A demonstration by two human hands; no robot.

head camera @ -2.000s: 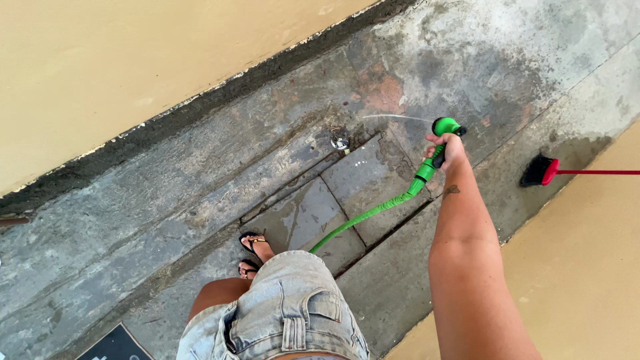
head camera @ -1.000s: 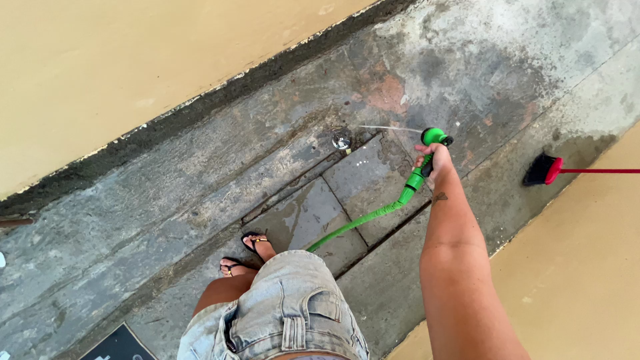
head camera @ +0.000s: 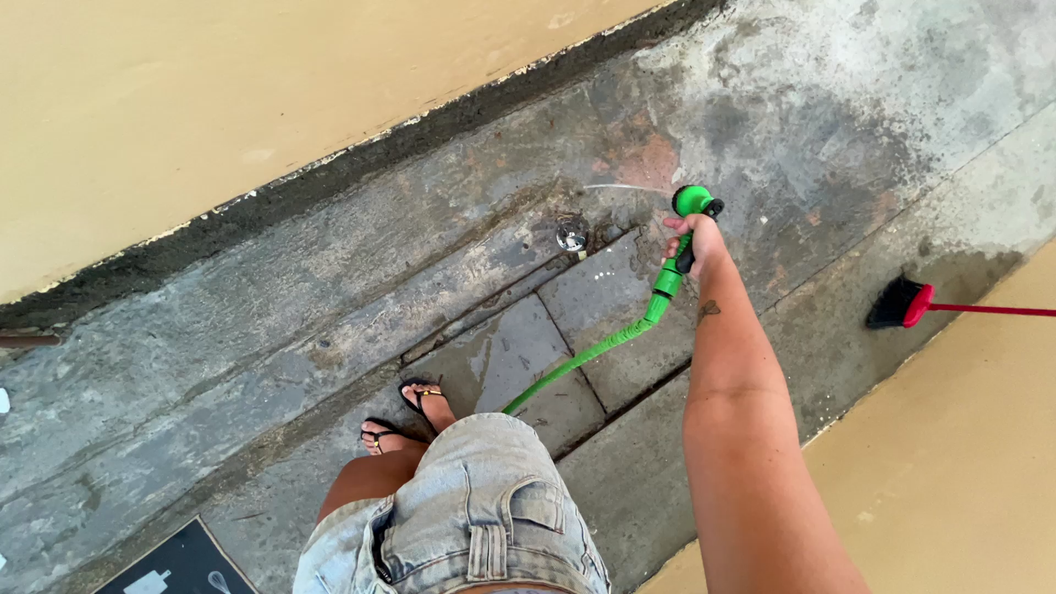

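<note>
My right hand point(head camera: 700, 239) is closed round the handle of a green and black hose spray nozzle point(head camera: 693, 200), held out over the concrete floor. From its head a thin stream of water point(head camera: 627, 187) runs to the left toward the ground. A green fabric-covered hose point(head camera: 590, 353) curves from the handle down to the left and passes out of sight at my denim shorts. Below the stream, a shiny round metal object point(head camera: 572, 234) lies by the corner of the concrete slabs point(head camera: 606, 289). My left hand does not show.
A broom point(head camera: 902, 303) with black bristles and a red handle lies at the right, near the cream wall. Another cream wall point(head camera: 206, 99) with a dark base runs along the upper left. A dark mat point(head camera: 186, 565) is at the lower left. My feet wear black flip-flops.
Between two seconds and one second ago, my right hand and the nozzle shifted slightly left and down. One foot in a flip-flop has also changed place a little. Water streams from the nozzle throughout.
</note>
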